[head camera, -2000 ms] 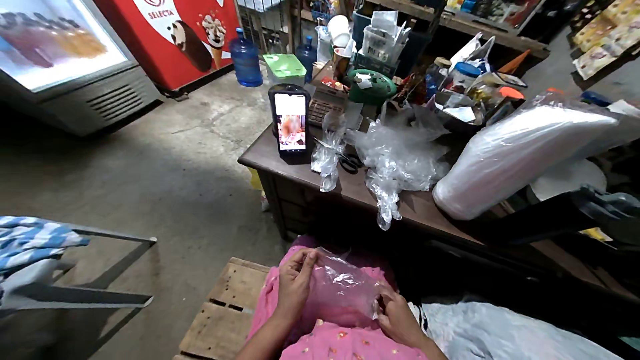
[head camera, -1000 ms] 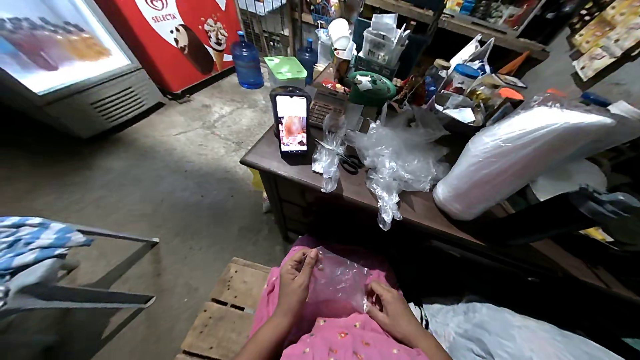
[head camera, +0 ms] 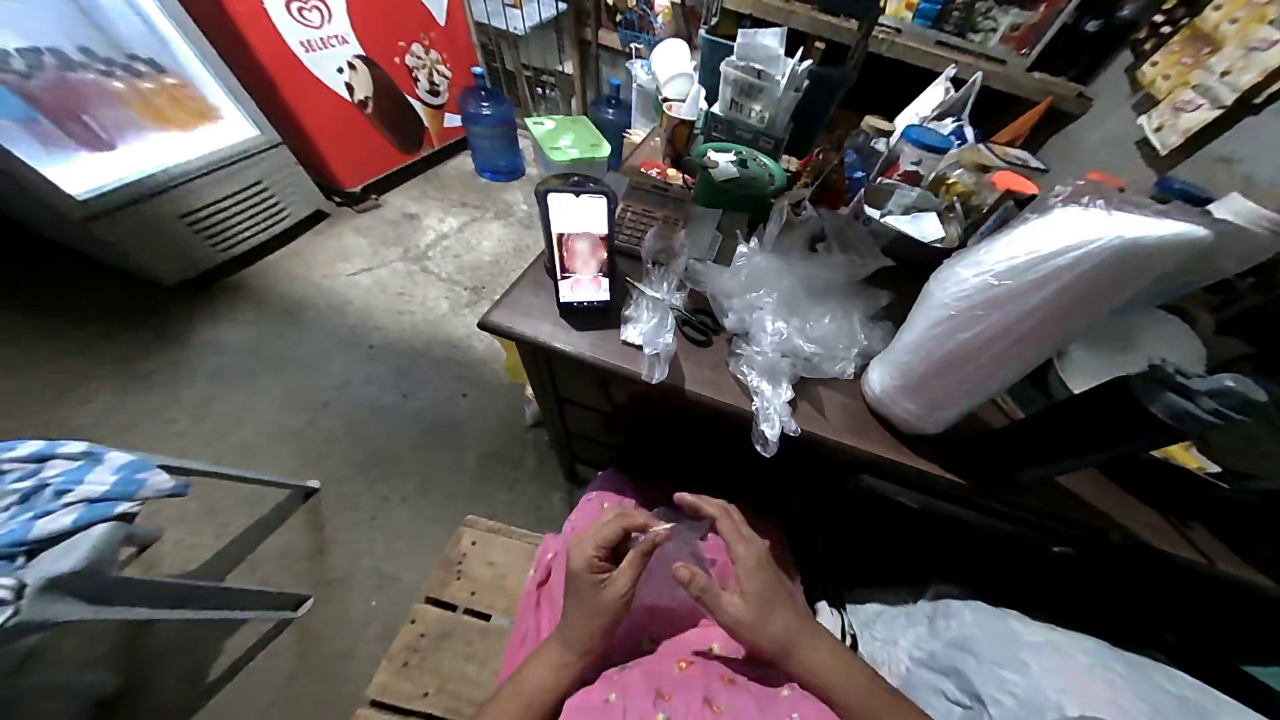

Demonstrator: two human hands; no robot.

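A clear plastic bag (head camera: pixel 682 545) lies over the pink floral cloth (head camera: pixel 690 675) on my lap. My left hand (head camera: pixel 608 575) pinches the bag's edge between thumb and fingers. Over the bag's other side is my right hand (head camera: pixel 745 580), thumb and fingers apart; whether it touches the plastic I cannot tell. On the dark wooden desk (head camera: pixel 825 410) beyond my hands lie crumpled clear plastic bags (head camera: pixel 800 310), a smaller plastic bundle (head camera: pixel 655 320) and black-handled scissors (head camera: pixel 697 325), partly covered by plastic. A phone (head camera: pixel 582 250) stands upright, its screen lit.
A calculator (head camera: pixel 648 215), a green basket (head camera: pixel 740 175) and a large plastic-wrapped roll (head camera: pixel 1010 300) are on the desk. Left are a chair's grey legs (head camera: pixel 200 595) and a display fridge (head camera: pixel 200 190). A wooden slatted bench (head camera: pixel 450 640) is beneath me; a pale plastic sack (head camera: pixel 1000 650) lies at right.
My right hand has moved left, closer to my left hand, and its fingers have spread. The bag, stretched between both hands before, is now bunched and narrower.
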